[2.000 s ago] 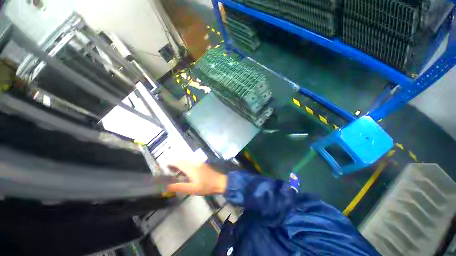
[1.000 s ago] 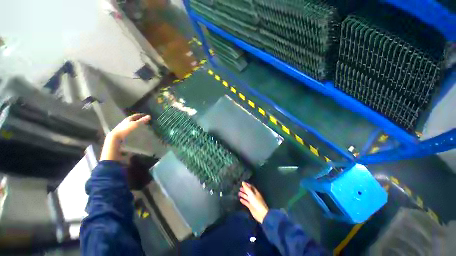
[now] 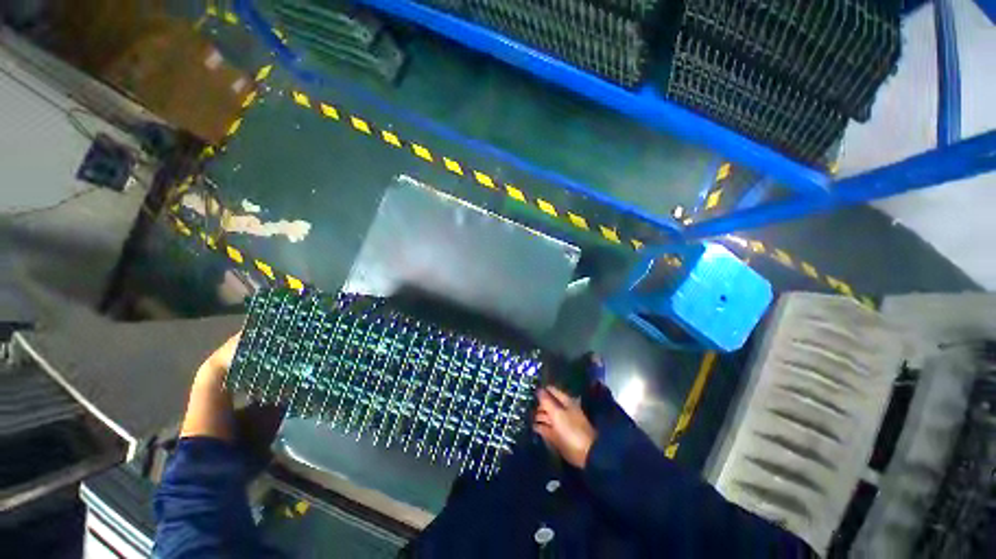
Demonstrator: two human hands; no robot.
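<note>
A long row of green circuit boards [image 3: 382,377], their edges showing as pale parallel lines, lies across the middle in front of me. My left hand [image 3: 215,382] is at the left end of the row, its fingers partly hidden by the boards. My right hand [image 3: 562,424] is at the right end with its fingers against it. The row is held between both hands above a grey metal surface [image 3: 371,464]. A flat grey plate [image 3: 464,253] shows beyond the row.
Blue shelving [image 3: 754,142] full of boards [image 3: 765,66] stands at the top right. A blue plastic stool [image 3: 721,297] is at the right, and a ribbed grey-white bin [image 3: 814,404] beyond it. Yellow-black tape [image 3: 470,173] runs along the green floor. Machines stand at the left.
The board row is now between both hands, turned more crosswise and nearer to me. My left hand has closed in on its left end. The view has shifted towards the right side.
</note>
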